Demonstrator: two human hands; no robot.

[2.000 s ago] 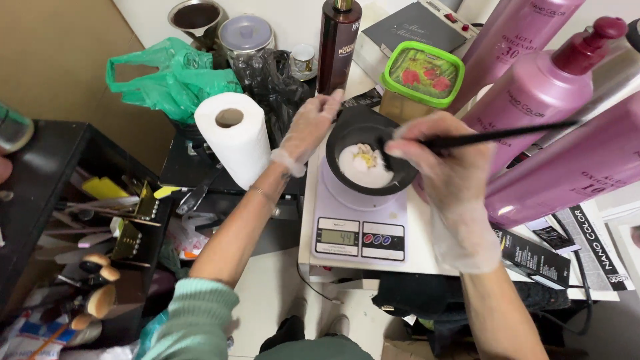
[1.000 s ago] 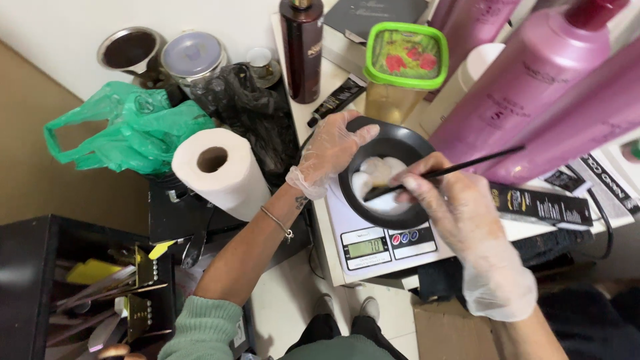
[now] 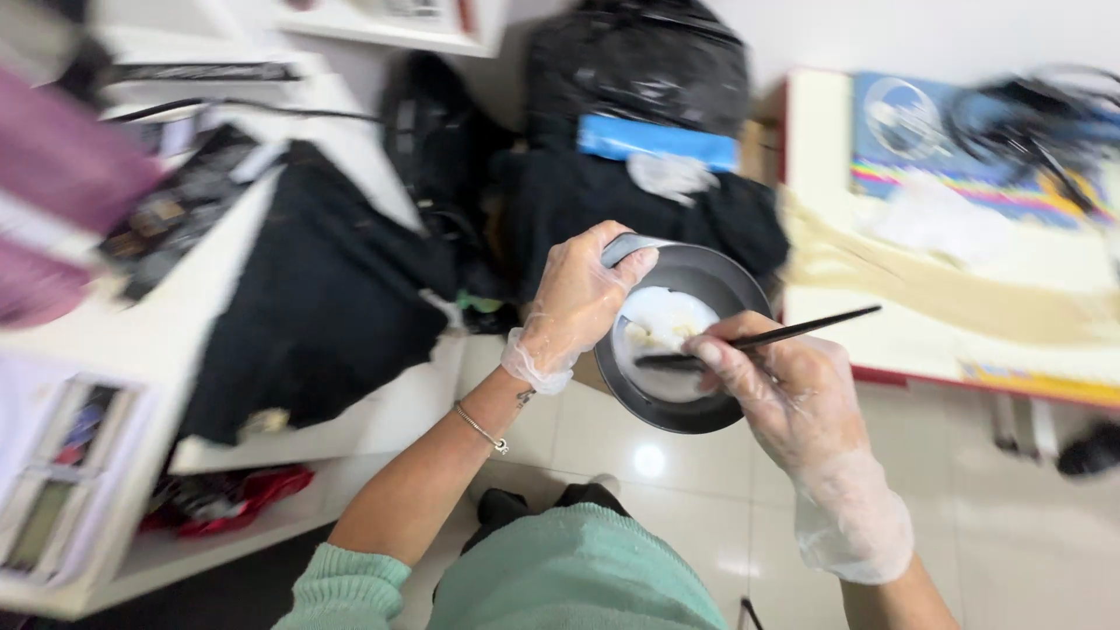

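Note:
A dark mixing bowl [image 3: 731, 276] is held up over the tiled floor, tilted a little. My left hand [image 3: 582, 302], in a clear plastic glove, grips the bowl's handle and rim at its upper left. White cream with some yellowish bits [image 3: 667, 317] lies inside the bowl. My right hand [image 3: 787, 394], gloved too, pinches a thin black tint brush [image 3: 809, 325], whose head rests in the cream. The brush's handle end points up to the right. At the far left, the white digital scale [image 3: 87, 455] sits on the white table with nothing on it.
Pink bottles [image 3: 52, 192] stand on the white table [image 3: 210, 341] at left, where a black cloth [image 3: 324, 289] hangs over the edge. Black bags and a blue package [image 3: 656, 143] are ahead. A red-edged table [image 3: 919, 306] with cables [image 3: 1041, 131] is at right.
My left hand has lifted the bowl off the scale and away from the table. The brush in my right hand has stayed in the bowl. The view has swung far to the right.

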